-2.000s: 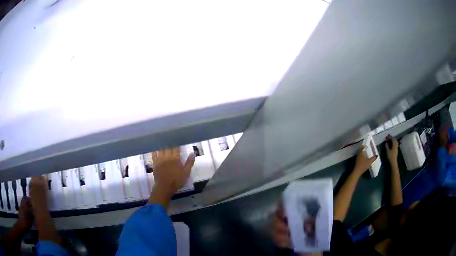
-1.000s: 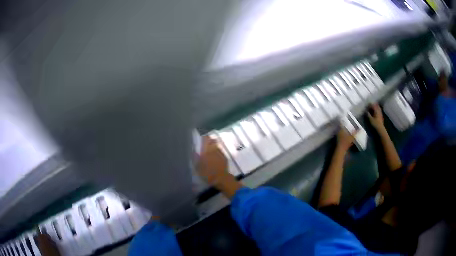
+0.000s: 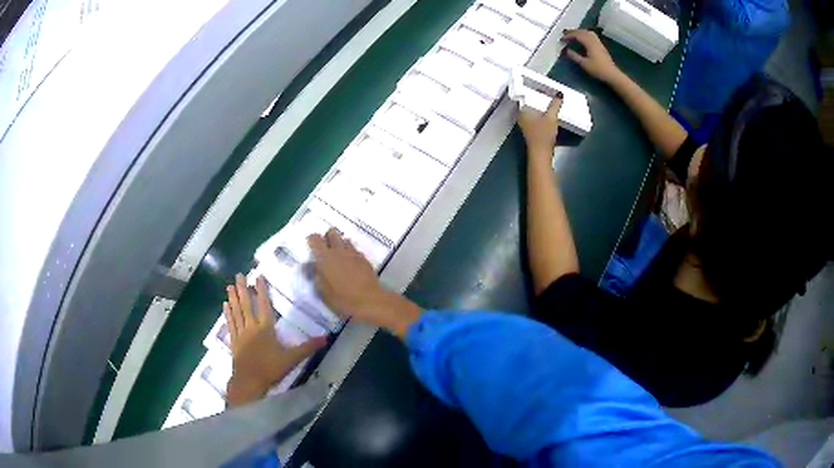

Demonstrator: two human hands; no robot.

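Observation:
White boxes (image 3: 402,142) with slots, some with a small dark spot, lie side by side in a slanting row on the green belt. My left hand (image 3: 256,343) lies flat with fingers spread on the boxes at the lower left; a grey post hides its wrist. My right hand (image 3: 347,279), in a blue sleeve, rests on the boxes just to the right of it, fingers extended and slightly blurred. No box is seen lifted in either hand.
A pale rail (image 3: 443,201) edges the belt. A grey-edged white shelf (image 3: 82,183) curves over the left. On the right, a person in black holds a white box (image 3: 567,105) over the green bench. A stack of white boxes (image 3: 640,27) stands beyond.
The view has swung along the belt and the grey post has shifted to the bottom. My left hand, hidden behind the post a second ago, now shows beside my right hand on the boxes.

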